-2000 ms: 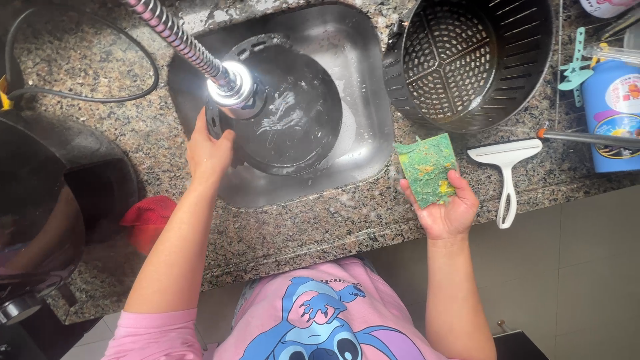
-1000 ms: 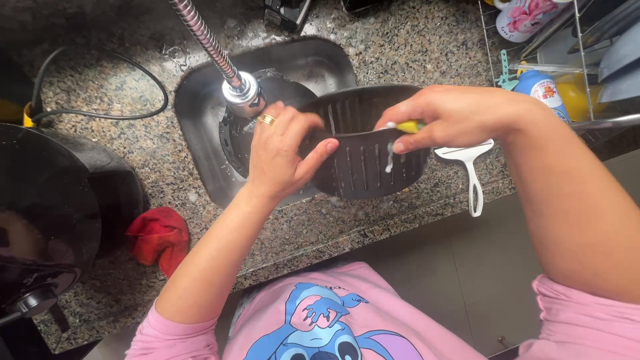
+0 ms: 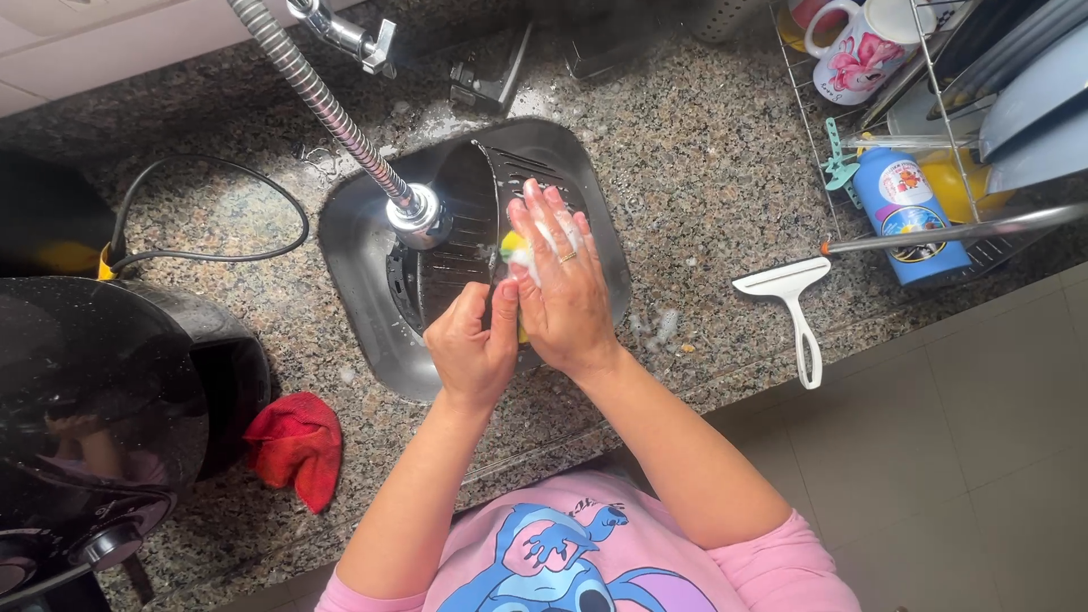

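The black slotted air fryer basket (image 3: 459, 246) lies tilted in the steel sink (image 3: 404, 370). My left hand (image 3: 472, 340) is closed at its near edge, thumb up. Over the basket's side, my right hand (image 3: 561, 280) lies with fingers extended and soapy, holding a yellow-and-green sponge (image 3: 514, 246) against the wall. The palm hides most of the sponge. A ring shows on one right finger. Just left of the hands, the faucet's spray head (image 3: 419, 217) hangs over the sink. Part of a dark perforated piece (image 3: 399, 276) shows beneath it.
At left stand a black air fryer (image 3: 93, 408), a red cloth (image 3: 297, 450) and a looped cable (image 3: 293, 200). To the right lie a white squeegee (image 3: 795, 306) and a wire dish rack (image 3: 816, 149) with a mug (image 3: 858, 64), a blue bottle (image 3: 905, 212) and plates.
The basket stood on the counter right of the sink, was then held up over the sink's right side, and now lies in the sink. Both hands have moved with it, and the sponge remains in my right hand.
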